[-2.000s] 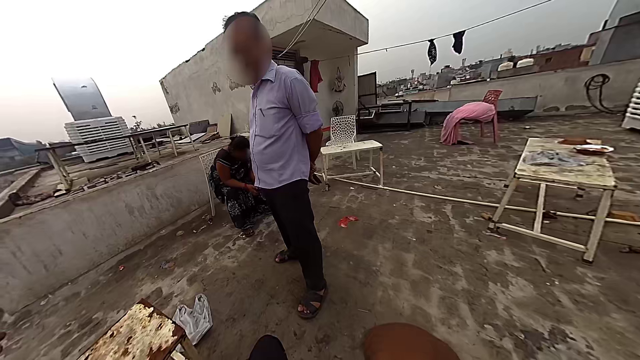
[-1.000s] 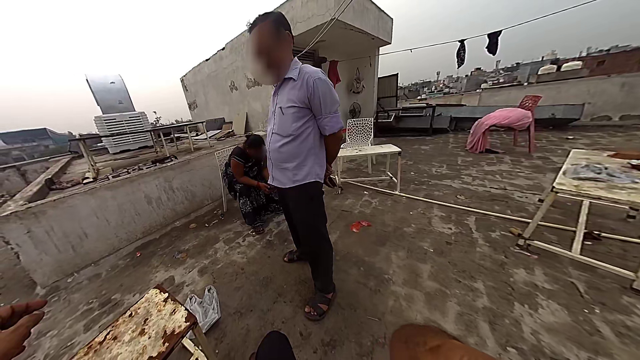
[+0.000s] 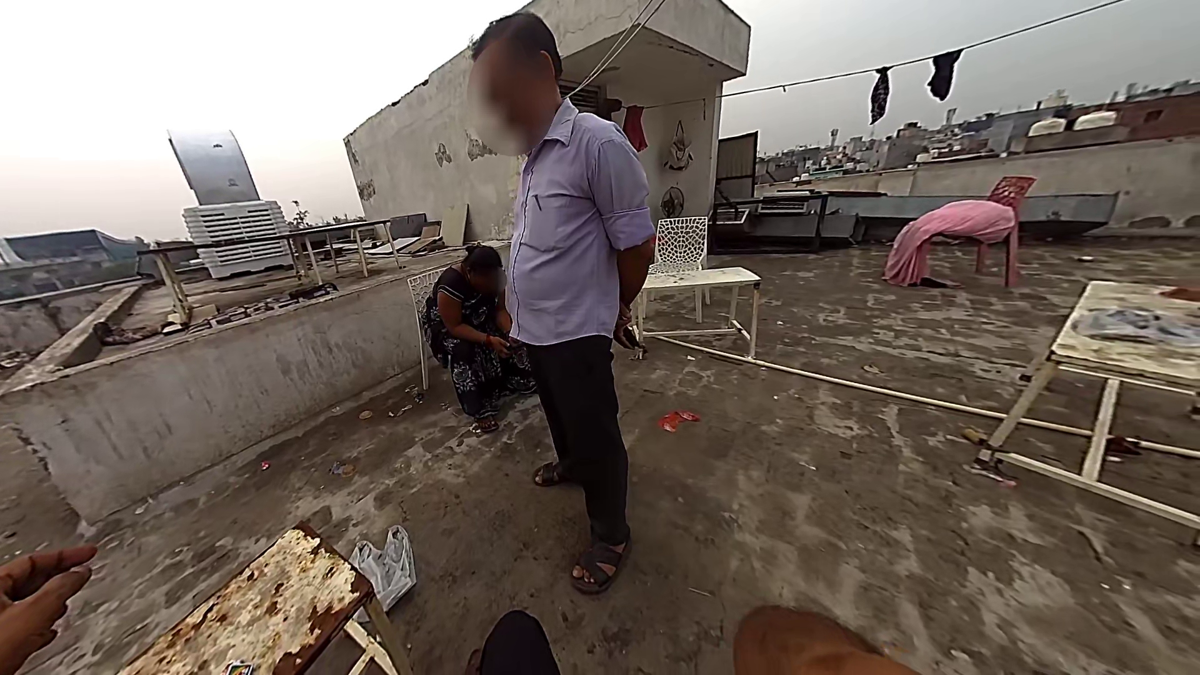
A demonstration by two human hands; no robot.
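Note:
My left hand shows at the lower left edge, fingers apart and pointing right, with nothing in it. Nearest to it is a low table with a worn, rust-stained top. A small printed item lies at the table's near edge, cut off by the frame. Beside the table, on the floor, rests a white plastic bag. My right hand is out of view. Both my knees show at the bottom edge.
A person in a lilac shirt stands close ahead, hands behind the back. Another person crouches by the low parapet wall. A white table, a pipe, a metal-framed table and a cloth-draped red chair stand or lie beyond.
My left hand, not seen two seconds ago, came into view at the left edge and now reaches slightly farther into the frame. The standing person stays in place.

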